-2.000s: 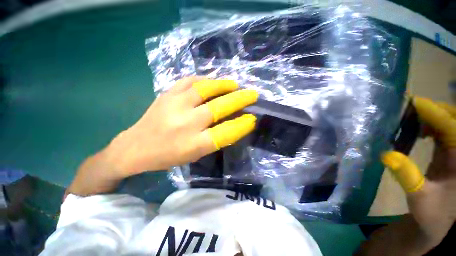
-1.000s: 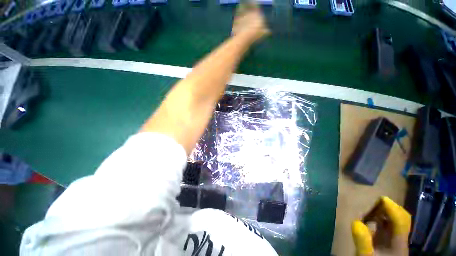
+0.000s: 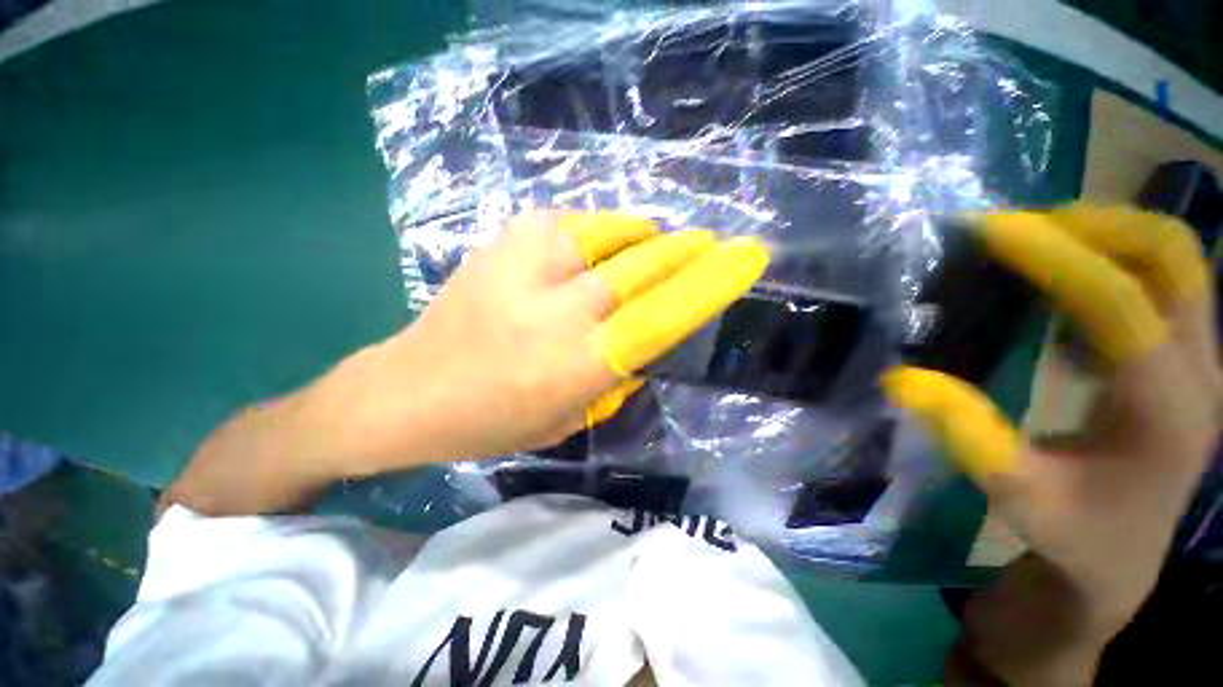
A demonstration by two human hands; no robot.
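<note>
A dark grey housing (image 3: 687,357) lies over the clear plastic packing bag (image 3: 449,128), its glossy black recessed end (image 3: 789,346) towards the right. My left hand (image 3: 537,315), with yellow finger cots, grips the housing from the left, fingers across its top and thumb below. My right hand (image 3: 1093,322), also in yellow finger cots, is just right of that end and holds a blurred dark cover panel (image 3: 968,302) between fingertips and thumb. Whether the panel touches the housing cannot be told.
Black panels (image 3: 751,91) lie in rows under the crinkled bag. Tan cardboard (image 3: 1120,141) is at the right, with a dark housing (image 3: 1180,188) and a small blue scrap (image 3: 1163,94). The green bench (image 3: 201,255) has a white border stripe (image 3: 1113,40) at the far edge.
My left hand has come back from the far side of the bench and now grips a housing. My right hand has moved from the cardboard to the bag, holding a dark panel. The view has tilted down.
</note>
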